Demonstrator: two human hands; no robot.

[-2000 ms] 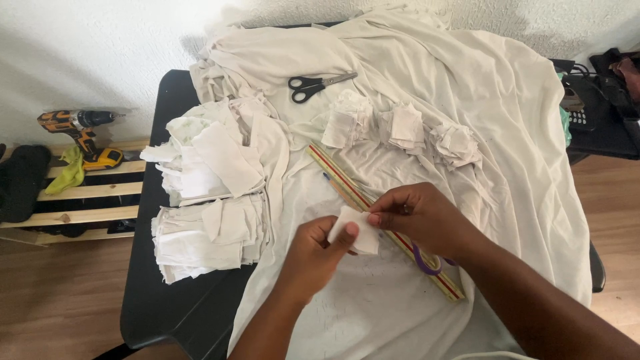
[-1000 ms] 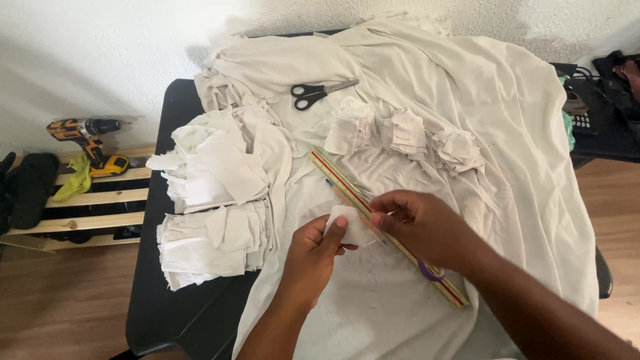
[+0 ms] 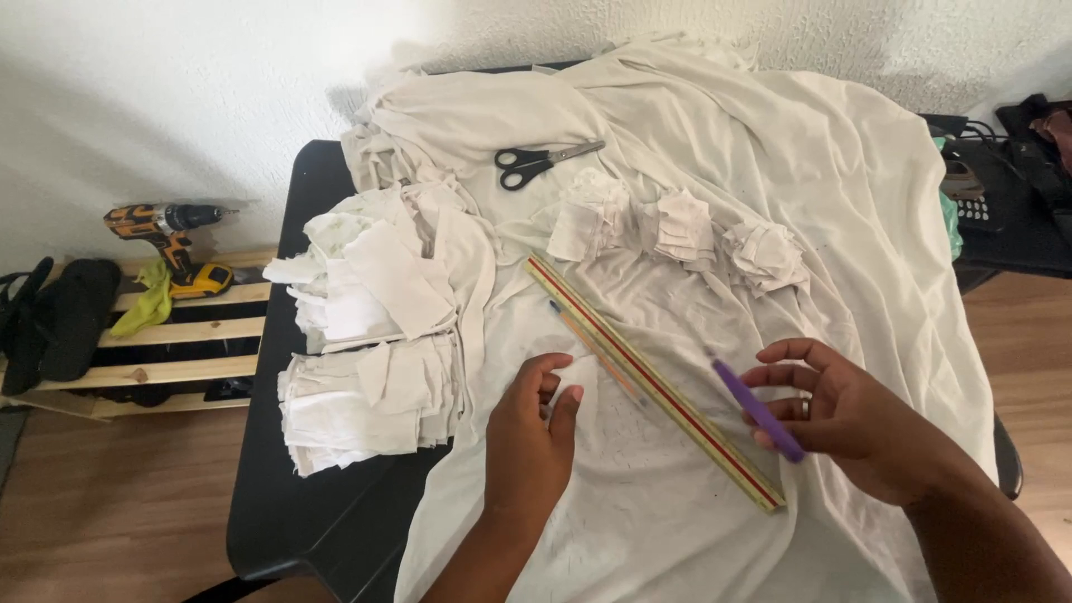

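Note:
My left hand is over the pale cloth, thumb and index finger apart; a faint white fabric edge shows beside its fingertips. My right hand holds purple-handled scissors, seen edge-on, their blades barely visible. Between the hands a yellowish scale ruler with a red stripe lies diagonally, with a thin orange pen or pencil along its left side. Black-handled scissors rest farther back. Three small piles of cut fabric, left, middle and right, sit beyond the ruler.
Two larger stacks of white fabric pieces, rear and front, are at the left of the black table. A cordless drill stands on a slatted wooden rack. A dark side surface with electronics is at right.
The small white fabric square is no longer plainly seen between my left fingers. My right hand has moved right, away from my left, and has taken hold of the purple-handled scissors, earlier beside the ruler.

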